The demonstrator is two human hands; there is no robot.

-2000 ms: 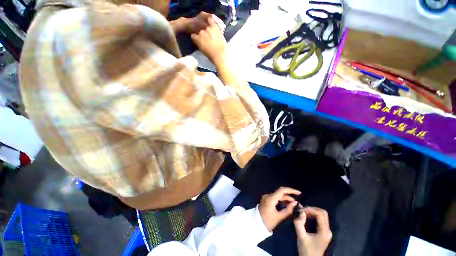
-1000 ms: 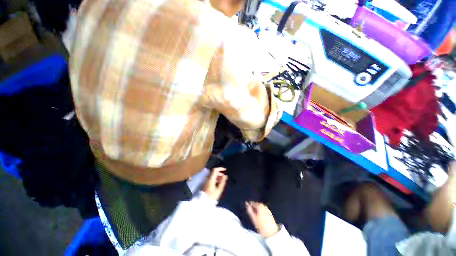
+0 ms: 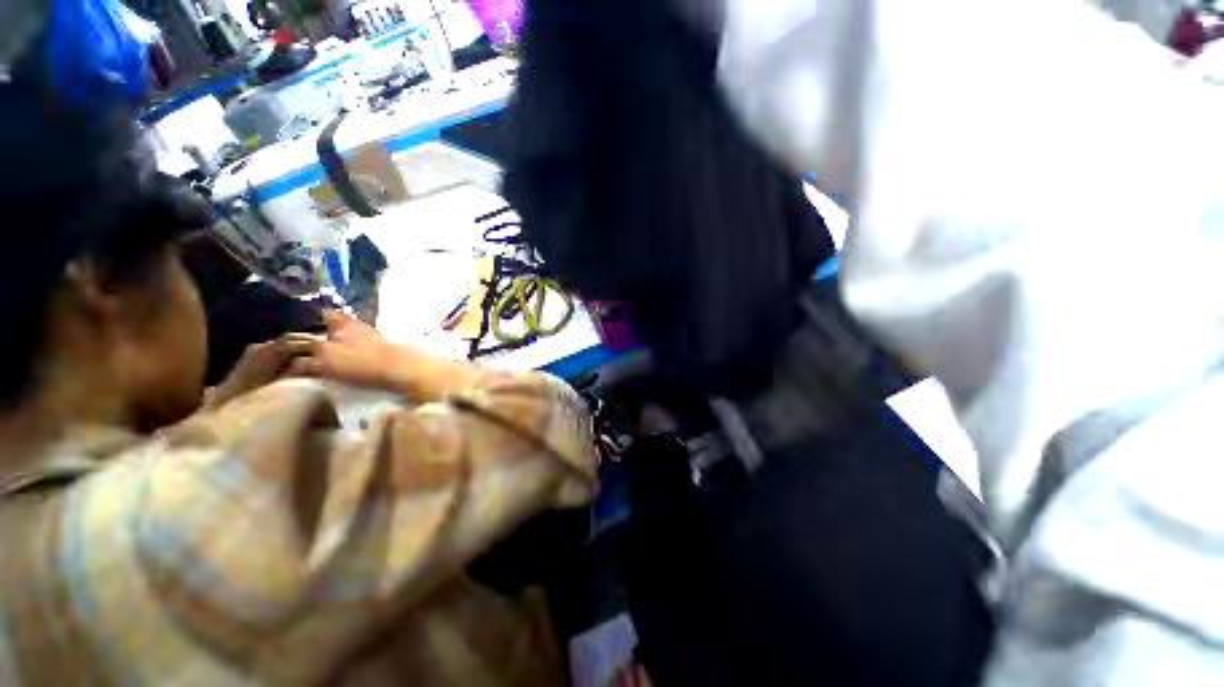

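A black garment piece (image 3: 644,201) hangs large and blurred in the upper middle, close to the camera. More black cloth (image 3: 819,564) lies over my lap at the lower middle. A white sleeve (image 3: 1034,228), probably my right one, fills the right side; my right hand does not show. Only fingertips, likely of my left hand (image 3: 631,675), show at the bottom edge beside a pale sheet (image 3: 601,650). Whether they hold anything cannot be seen.
A person in a tan plaid shirt (image 3: 295,537) sits close at left, hands on dark cloth at a machine. Yellow-handled shears (image 3: 532,311) and black bands lie on the blue-edged white table (image 3: 423,275). A white panel (image 3: 940,430) shows at right.
The view has swung left. Black cloth now hangs raised in front of the table and purple carton. The white sleeve now fills the right. Both hands have left the middle of the lap.
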